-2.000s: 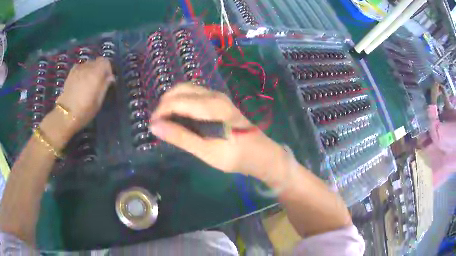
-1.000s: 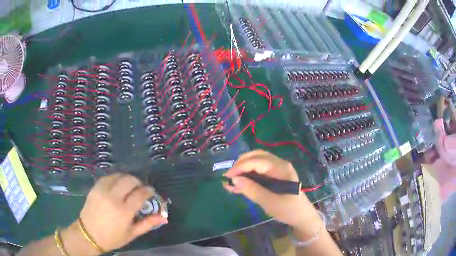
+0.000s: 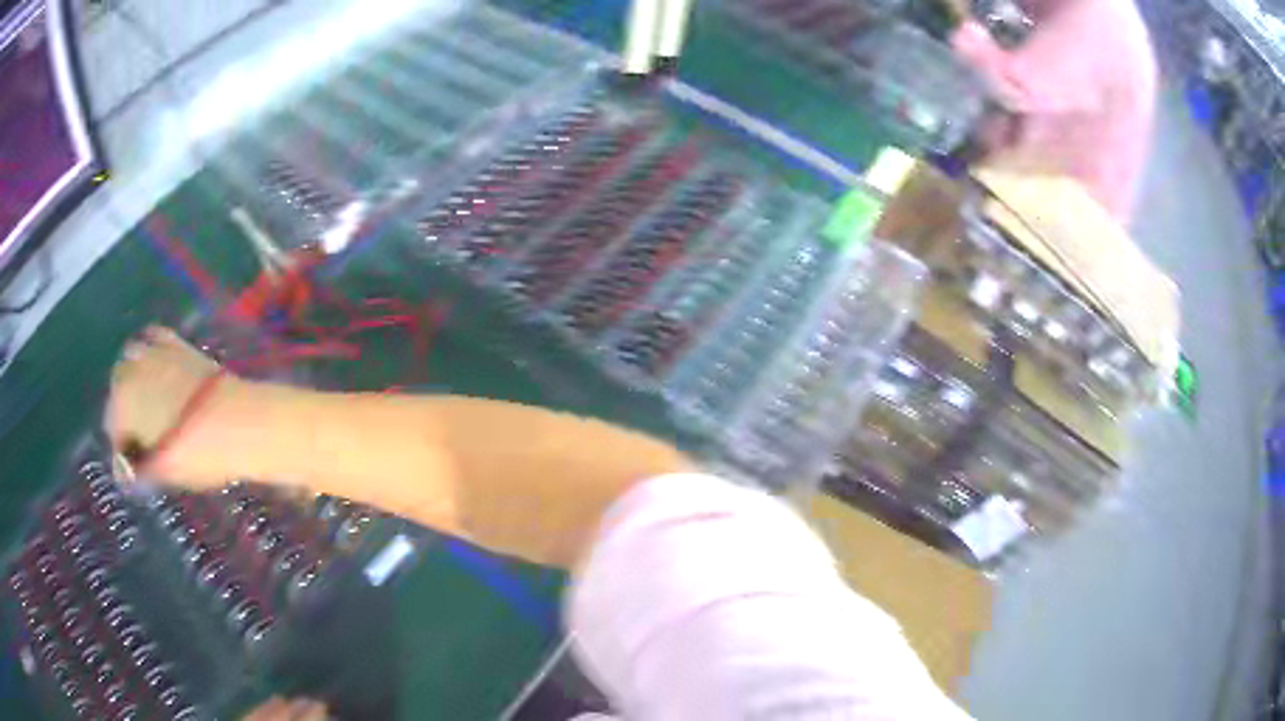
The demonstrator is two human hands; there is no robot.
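My right hand (image 3: 158, 392) reaches over the far edge of the left blister tray (image 3: 148, 592), which holds rows of dark round components with red leads. The hand is blurred and seen from its back. Its fingers and anything in them are hidden, and the black probe is not visible. My left hand (image 3: 289, 709) shows only as a small piece at the bottom edge. A tangle of red cable (image 3: 289, 303) lies beyond my right forearm. The round metal fixture is not in view.
A second tray (image 3: 606, 233) of dark components stands right of the cable, with an emptier clear tray (image 3: 409, 99) behind. Stacked trays (image 3: 972, 423) stand at the right. A person in a pink sleeve (image 3: 1078, 92) is at the upper right. A monitor edge (image 3: 78, 127) shows upper left.
The view has swung right. My right hand has moved from the bench front to the tray's far side. My left hand has nearly left the picture. The probe and metal fixture no longer show.
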